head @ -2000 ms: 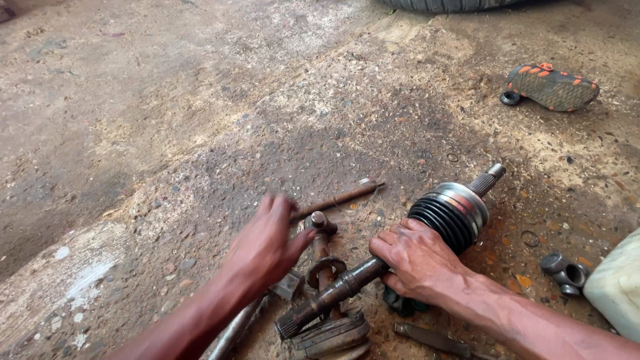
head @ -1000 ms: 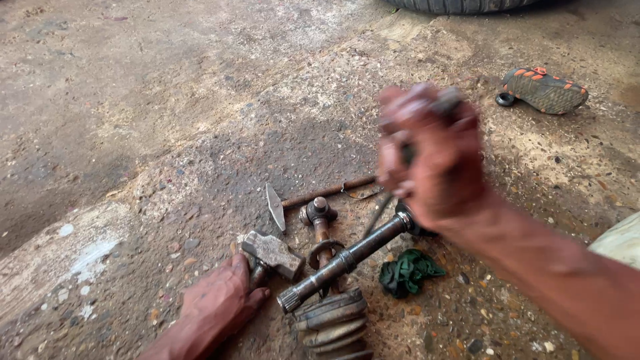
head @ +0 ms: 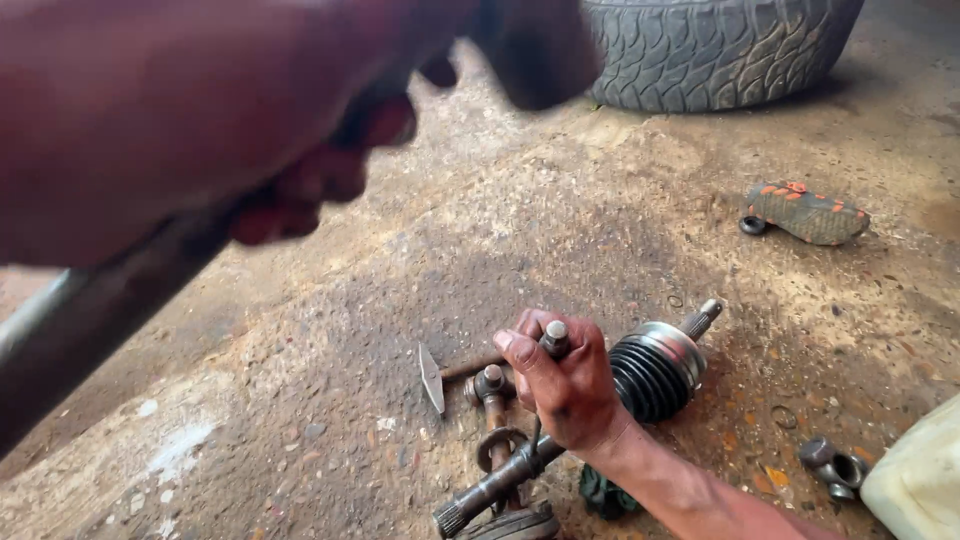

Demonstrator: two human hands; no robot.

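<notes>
Blurred and close to the camera at the upper left, my left hand (head: 300,135) is closed round the metal handle (head: 135,315) of a hammer, its dark head at the top. Lower down, my right hand (head: 562,375) grips an upright metal punch or chisel (head: 555,337), whose lower end stands against the drive axle shaft (head: 487,487). The axle's black ribbed boot (head: 649,379), metal joint housing and splined stub lie to the right of that hand. Under the shaft is another rusty shaft (head: 495,420) with a worn boot (head: 517,525).
A chipping hammer (head: 430,379) lies behind the shafts. A green cloth (head: 604,491), metal joint parts (head: 832,469) and a pale plastic container (head: 919,465) are at the lower right. A shoe (head: 810,214) rests beside a black ring (head: 752,224); a tyre (head: 712,56) is behind.
My left hand, earlier low beside the hammer head, is now raised with the hammer. My right hand has come down from above and holds the punch or chisel against the shaft.
</notes>
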